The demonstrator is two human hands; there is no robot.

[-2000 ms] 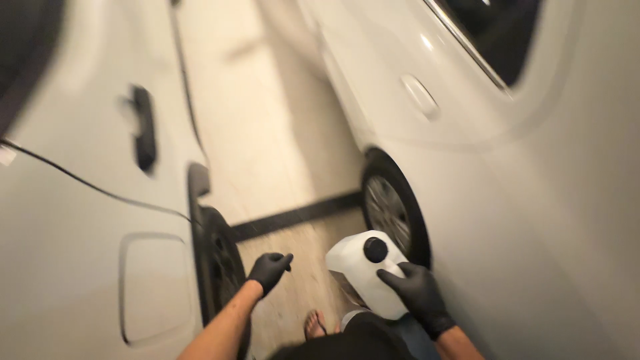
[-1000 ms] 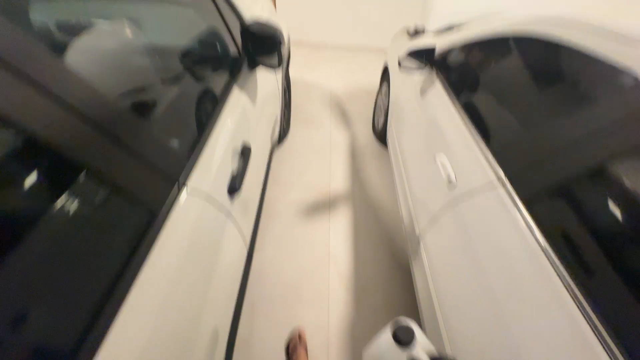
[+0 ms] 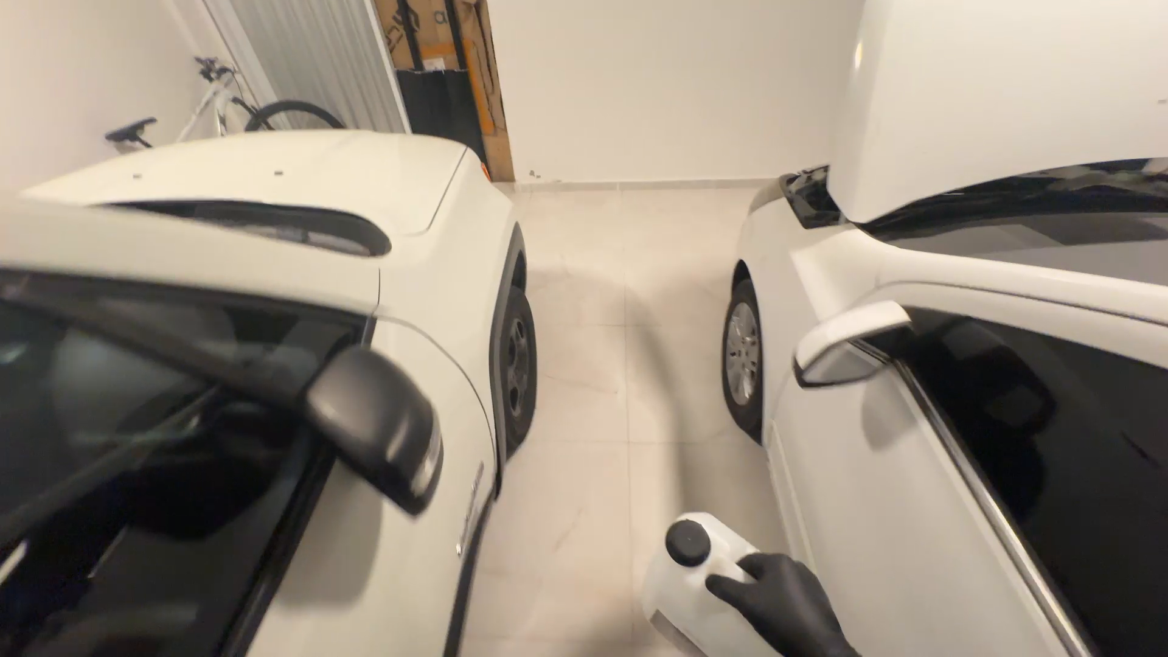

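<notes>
My right hand [image 3: 783, 598], in a black glove, is closed around the handle of a white plastic jug [image 3: 680, 584] at the bottom, right of the middle. A black screw cap [image 3: 687, 543] sits on the jug's top. Part of the jug is cut off by the lower edge of the view. The white car [image 3: 876, 502] on the right stands close beside that hand, with its hood [image 3: 985, 100] raised. My left hand is out of view.
Another white car [image 3: 429, 365] stands on the left, its black side mirror [image 3: 374, 424] sticking out. A tiled floor [image 3: 593, 511] runs between the cars to a pale wall [image 3: 666, 91]. The right car's white mirror [image 3: 849, 338] juts inward. A bicycle [image 3: 214, 105] and cardboard [image 3: 497, 100] are at the back left.
The view has moved forward between the cars, from the rear wheel area to the front mirrors. The jug has stayed in my right hand. My left hand, visible two seconds ago, has left the view.
</notes>
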